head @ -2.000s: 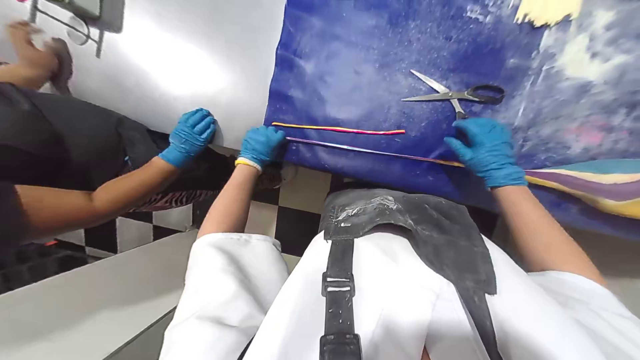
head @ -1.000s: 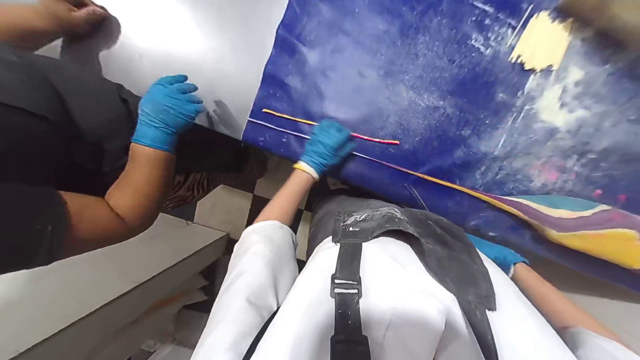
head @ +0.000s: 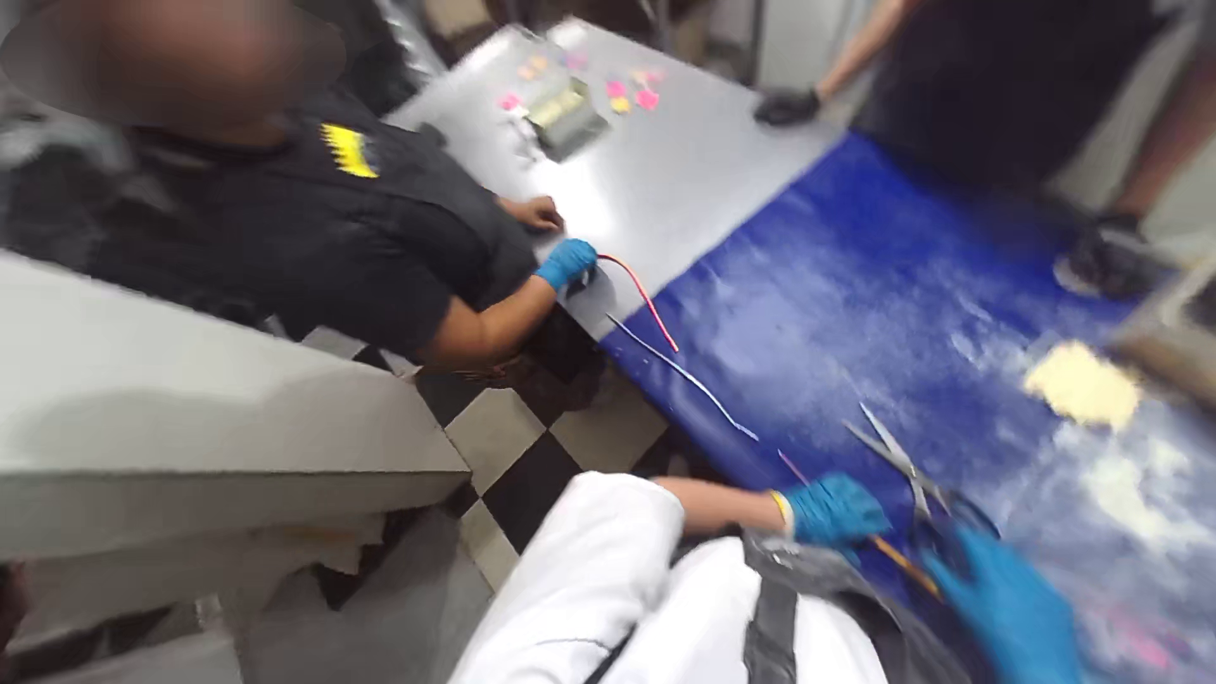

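My left hand (head: 838, 513), in a blue glove, is on a thin striped rope of soft material (head: 902, 562) at the blue mat's near edge; its fingers are partly hidden. My right hand (head: 1007, 598), blurred, is at the black handles of the scissors (head: 907, 461), whose blades stand apart over the mat; how its fingers hold them is unclear. A pale thin strand (head: 698, 382) lies separate along the mat's edge. A co-worker's gloved hand (head: 570, 261) holds one end of a red strand (head: 646, 296) that reaches onto the mat.
The blue mat (head: 760, 285) bears white powder and a pale yellow lump (head: 1083, 385). On the metal table (head: 684, 142) are a box-like device (head: 565, 119) and small pink and yellow pieces. Another person's dark-gloved hand (head: 788, 107) rests at its far edge. A pale counter (head: 218, 399) stands at left.
The view has swung left. The red strand has gone from the mat into the co-worker's hand. The pale strand now lies apart from the rope. My right hand has come to the scissors.
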